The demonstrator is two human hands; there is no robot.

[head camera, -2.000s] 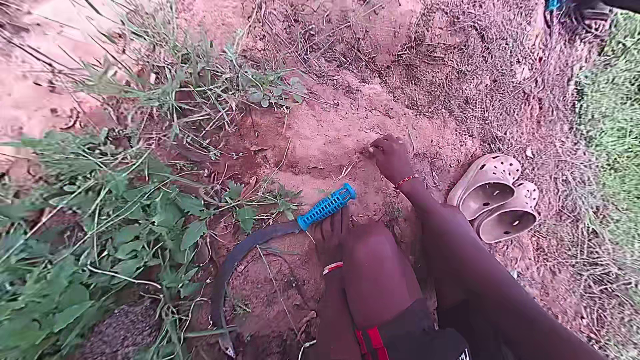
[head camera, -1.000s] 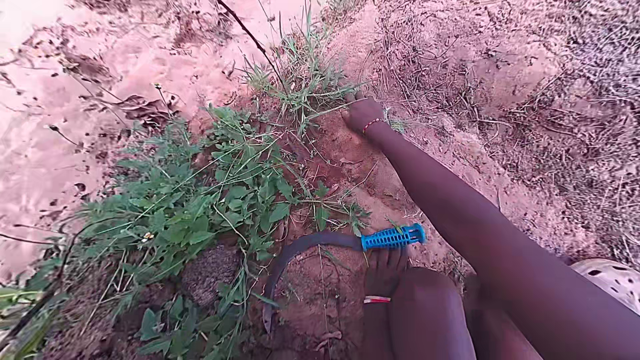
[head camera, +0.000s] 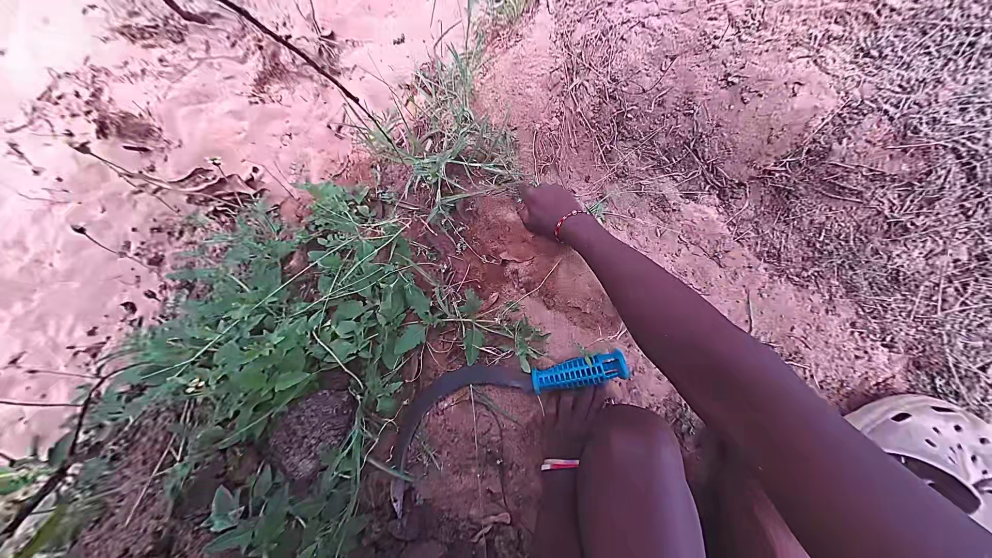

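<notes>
My right hand (head camera: 549,209), with a red beaded band at the wrist, is closed at the right edge of a grass tuft (head camera: 457,155), with blades running to its fingers. Its fingertips are partly hidden. A sickle with a blue ribbed plastic handle (head camera: 581,372) and a dark curved blade (head camera: 422,403) lies below, its tip pointing down. My left hand (head camera: 570,422), with a pale and red wristband, is against the underside of the handle beside my knee; whether its fingers grip it is not clear. Leafy green weeds (head camera: 341,310) spread left of the blade.
A dark rough lump (head camera: 314,434), a stone or clod, sits among the weeds. A thin dark stem (head camera: 310,62) slants across the upper left. A beige perforated clog (head camera: 930,442) stands at the right edge. Dry grass (head camera: 914,194) covers the right side over reddish soil.
My right hand has moved from bare soil near the sickle handle up to the grass tuft and has closed there. The view has shifted toward the weeds. The sickle stays by my left hand.
</notes>
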